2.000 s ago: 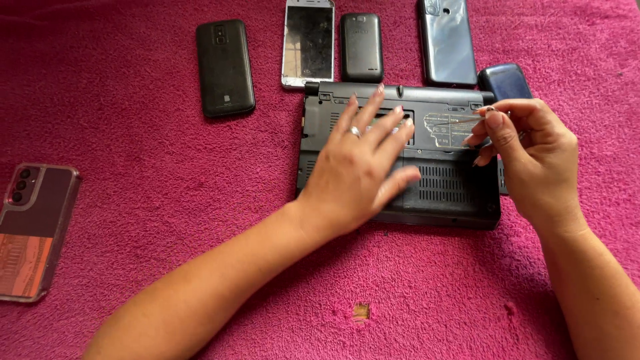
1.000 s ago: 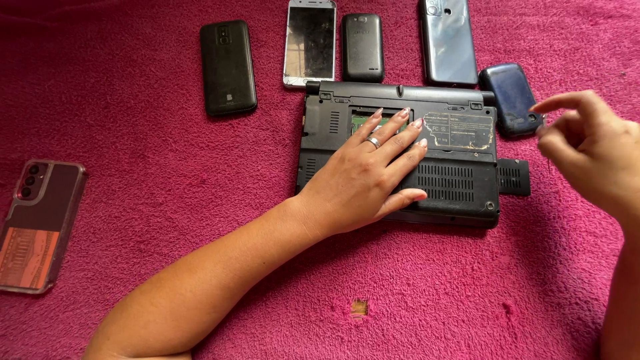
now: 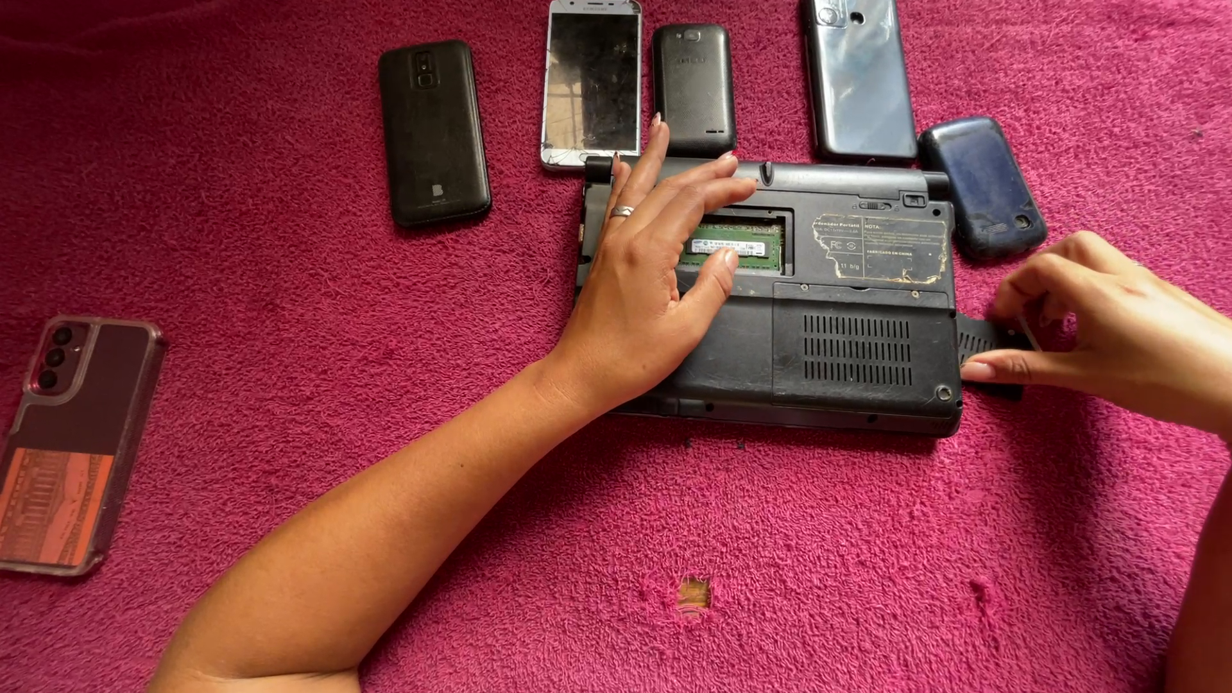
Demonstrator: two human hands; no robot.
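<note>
A small black laptop (image 3: 866,308) lies underside up, with a worn label bearing writing and vent slots. An uncovered compartment in it shows a green memory module (image 3: 765,252). My left hand (image 3: 654,269), wearing a ring, rests on the laptop's left half with fingers apart, partly over the compartment. Beyond the laptop's right edge lies a small black vented cover (image 3: 980,337). My right hand (image 3: 1088,318) has its thumb at the cover's near edge and its bent fingers at the far edge. Something thin and pale shows between those fingers; what it is cannot be told.
Behind the laptop lie a cracked white phone (image 3: 592,82), a small black phone (image 3: 693,87), a glossy dark phone (image 3: 861,82) and a small blue phone (image 3: 982,188). A black phone (image 3: 433,135) and a cased phone (image 3: 72,433) lie left on the pink towel cloth (image 3: 481,577), which has a hole.
My right hand was over the laptop's label with a thin thing in its fingers, then moved right, off the laptop, and is now down at the vented cover. My left hand has stayed on the laptop.
</note>
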